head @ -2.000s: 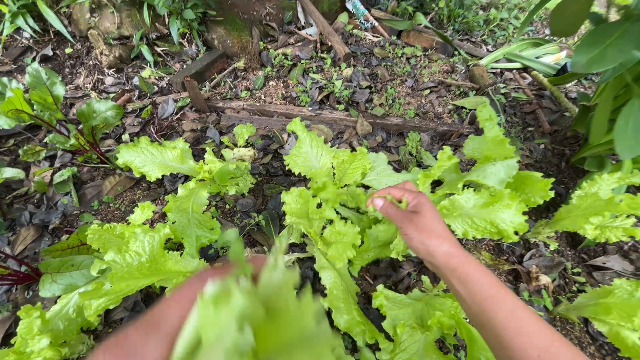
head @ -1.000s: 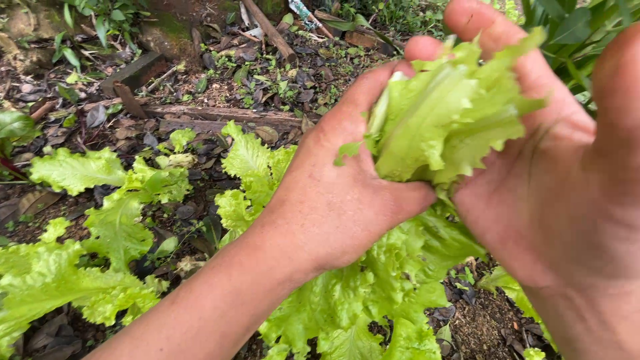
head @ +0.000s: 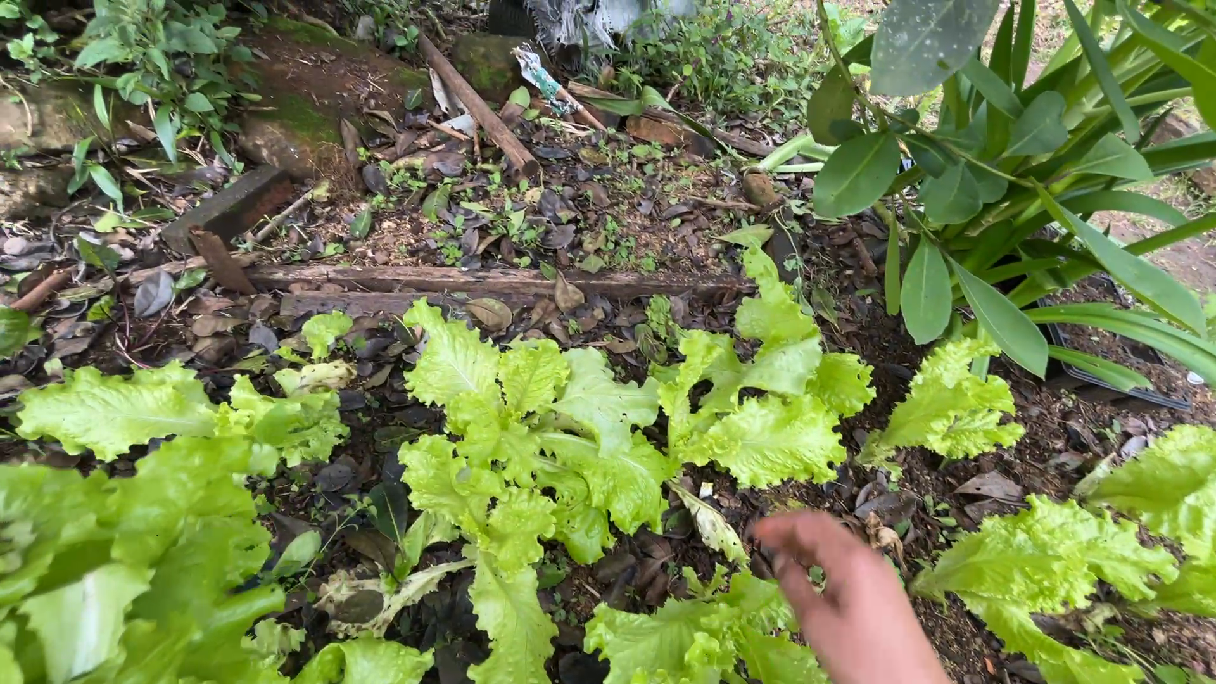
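My right hand (head: 836, 579) is low right of centre, fingers apart and a little curled, with nothing seen in it. It hovers beside a wilted pale leaf (head: 712, 524) and above a low lettuce plant (head: 698, 632). A leafy green lettuce plant (head: 541, 437) grows in the middle, with more lettuce leaves (head: 765, 389) to its right. At the lower left, a large bunch of lettuce leaves (head: 142, 560) fills the near view, close to the camera. My left hand does not show; whether it is behind that bunch cannot be told.
A weathered wooden board (head: 494, 281) lies across the bed behind the lettuce. Further back are a stick (head: 475, 109) and a dark block (head: 228, 207). A broad-leaved plant (head: 997, 275) leans in at the right over a black plastic tray (head: 1126, 385). Lettuce (head: 1045, 560) grows lower right.
A second ago both hands were together around lettuce leaves near the camera. They have parted: the right hand is down by the bed, and the left is out of sight.
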